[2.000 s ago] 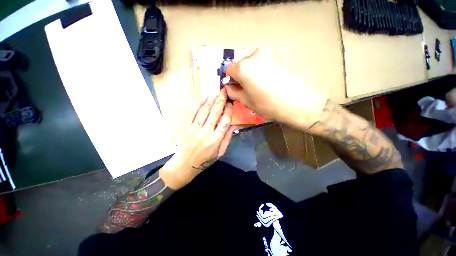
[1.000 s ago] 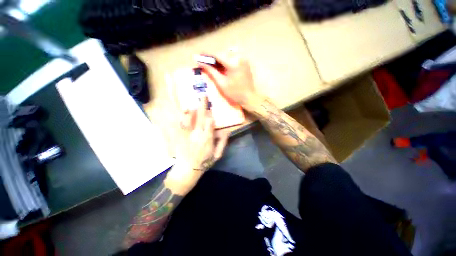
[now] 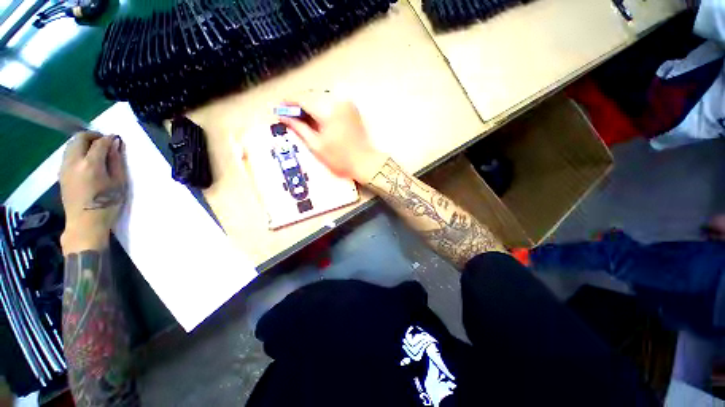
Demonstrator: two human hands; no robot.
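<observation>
The pale flat fixture (image 3: 338, 191) lies on the cardboard near the bench edge, with dark squares and rounded dark shapes down its middle. My right hand (image 3: 338, 137) is over its upper right side, closed on a short tool (image 3: 288, 111) with a pale end and a dark section. My left hand (image 3: 94, 168) is at the far end of the long white sheet (image 3: 176, 250), with fingers curled; whether it holds anything is hidden. A small black stack (image 3: 189, 151) stands between the sheet and the fixture.
Dense black ribbed rows (image 3: 238, 48) line the bench back. Tan cardboard (image 3: 397, 99) covers the bench. Striped black and silver strips (image 3: 30, 298) lie far left. An open cardboard box (image 3: 556, 171) is below the bench at right. Another person's sleeve (image 3: 690, 91) shows at the right edge.
My left hand has left the fixture and moved left to the white sheet's far end. My right hand stays by the fixture with the tool. The view has shifted.
</observation>
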